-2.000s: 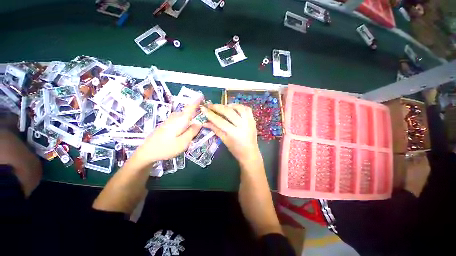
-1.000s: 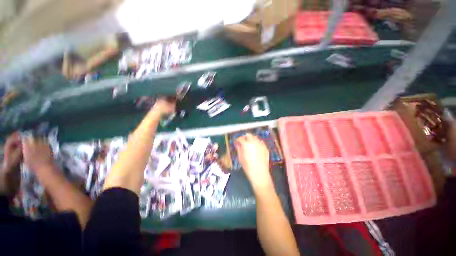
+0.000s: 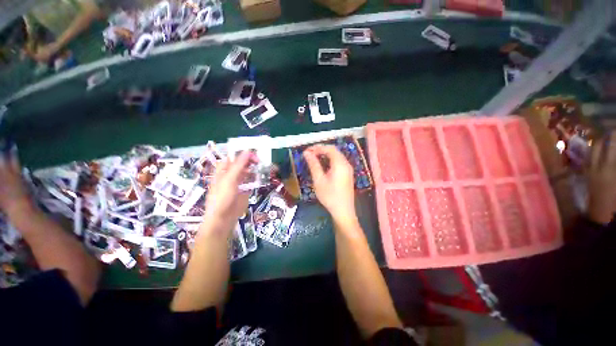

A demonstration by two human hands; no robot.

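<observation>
My left hand (image 3: 228,184) is at the right part of the heap of white housings (image 3: 179,182), with its fingers on a white housing (image 3: 260,154) that lies partly behind them. My right hand (image 3: 332,177) is over the shallow parts box (image 3: 367,165), which holds small blue and red parts. Its thumb and fingertips are close together above the box's left part; whether a small part is between them cannot be told. A few housings (image 3: 275,215) lie between my hands, nearer to me.
A pink compartment tray (image 3: 466,184) stands right of the box. Housings (image 3: 321,107) are spaced along the green belt (image 3: 202,115) beyond a pale rail (image 3: 317,136). A neighbour's arm (image 3: 50,243) is at left, another person's hand (image 3: 601,176) by a carton (image 3: 540,125) at right.
My left hand has come back from over the belt to the heap and is now on a housing. My right hand stays at the parts box, fingertips near its left part.
</observation>
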